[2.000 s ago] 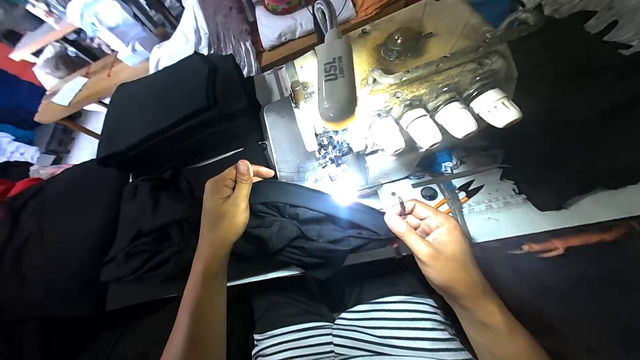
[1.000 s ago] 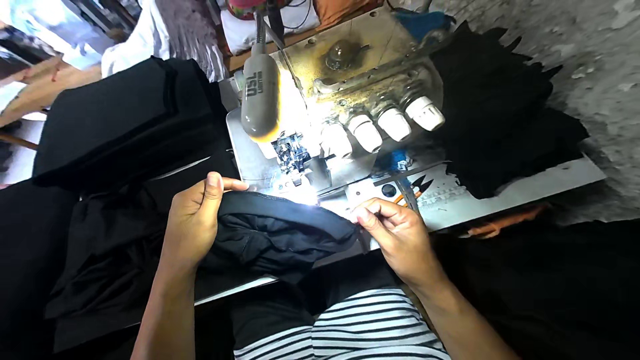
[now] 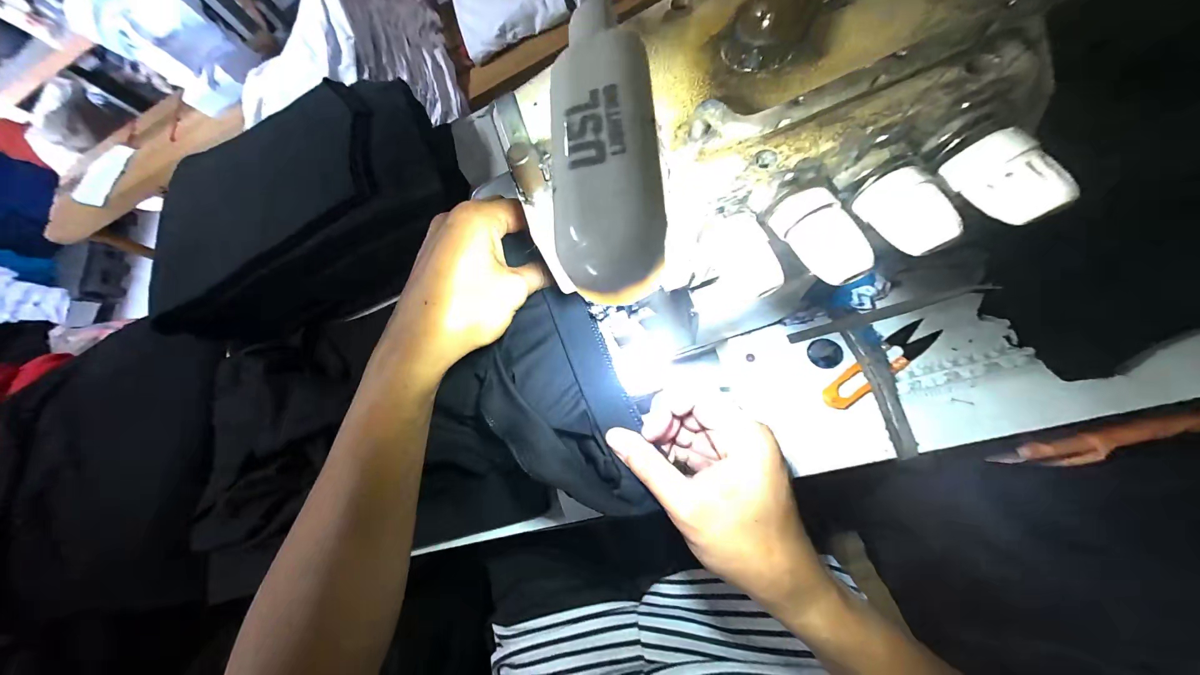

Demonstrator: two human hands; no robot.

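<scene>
Black fabric [image 3: 553, 384] with a stitched edge lies at the front of an overlock sewing machine [image 3: 750, 122]. My left hand [image 3: 473, 277] grips its far end beside the machine's lamp [image 3: 609, 159], with the fingertips partly hidden. At the near end of the stitched edge is my right hand [image 3: 722, 478], the thumb against the cloth and the other fingers curled; whether it pinches the cloth I cannot tell. Glare from the lamp washes out the needle area between the hands.
Orange-handled thread snips [image 3: 872, 370] lie on the white table to the right. Folded black cloth [image 3: 272, 187] is stacked at the left. More black fabric [image 3: 1116, 187] lies at the far right. Another person's hand [image 3: 1069, 448] shows at the right edge.
My left hand has moved up beside the lamp, and the fabric's edge has turned from lying across to running steeply along the machine's front. My right hand has lost its clear pinch.
</scene>
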